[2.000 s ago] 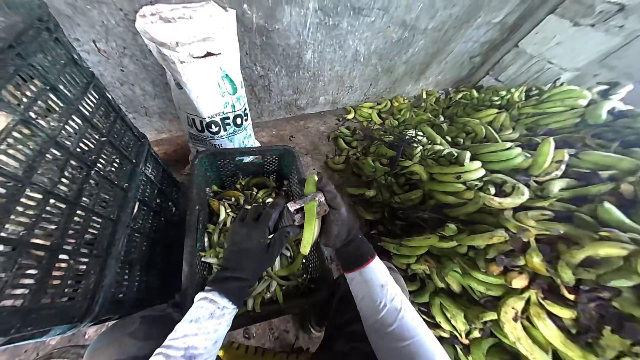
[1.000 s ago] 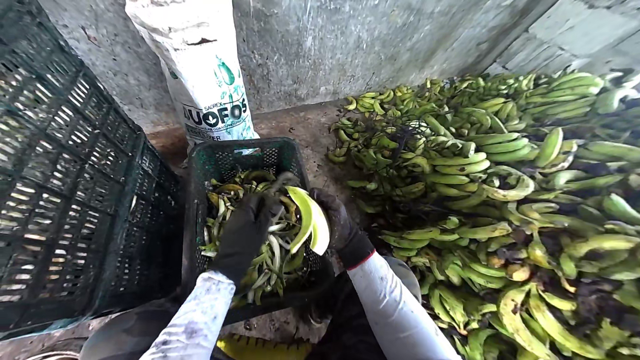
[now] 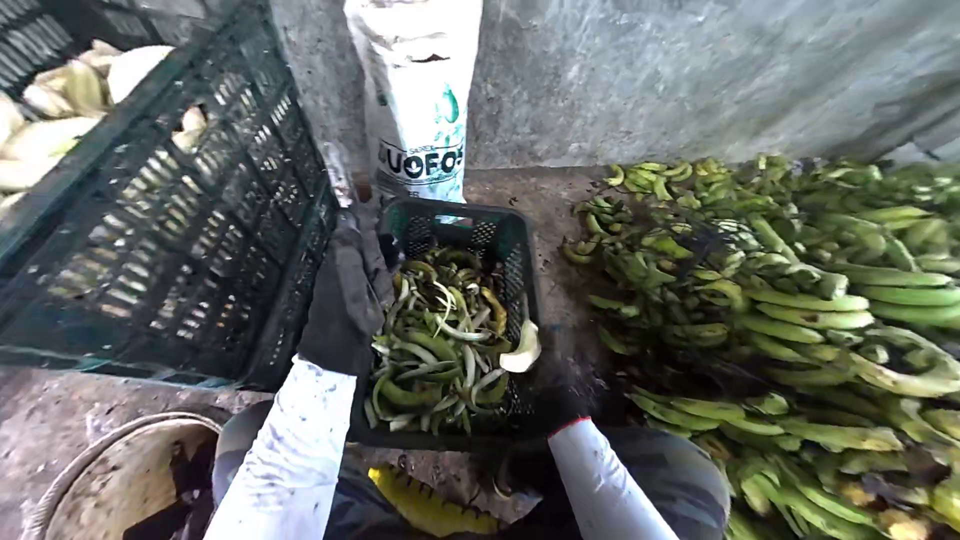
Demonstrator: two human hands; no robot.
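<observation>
Green plantain peels point(image 3: 427, 352) fill a dark plastic crate point(image 3: 529, 259) between my knees. My left hand point(image 3: 349, 289), in a black glove, is at the crate's upper left side against the tall crate; a blurred greyish thing shows by its fingertips, and its grip is unclear. Near the right rim, my right hand point(image 3: 566, 397), also black-gloved, blends into shadow and its fingers cannot be made out. A pale curved plantain piece point(image 3: 521, 349) lies or hangs just beyond it, at the right side of the peels; whether the hand touches it cannot be told.
Left stands a large ventilated crate point(image 3: 187, 225) holding pale peeled plantains point(image 3: 56, 142). A white printed sack point(image 3: 420, 97) leans by the concrete wall point(image 3: 637, 82). Heaped green plantains point(image 3: 810, 315) cover the floor at right. A round tub point(image 3: 112, 480) and a yellow object point(image 3: 420, 502) are near my legs.
Both hands have parted from over the peels, the left toward the tall crate and the right toward the near right rim. The plantain that was between them is no longer there. The view has shifted.
</observation>
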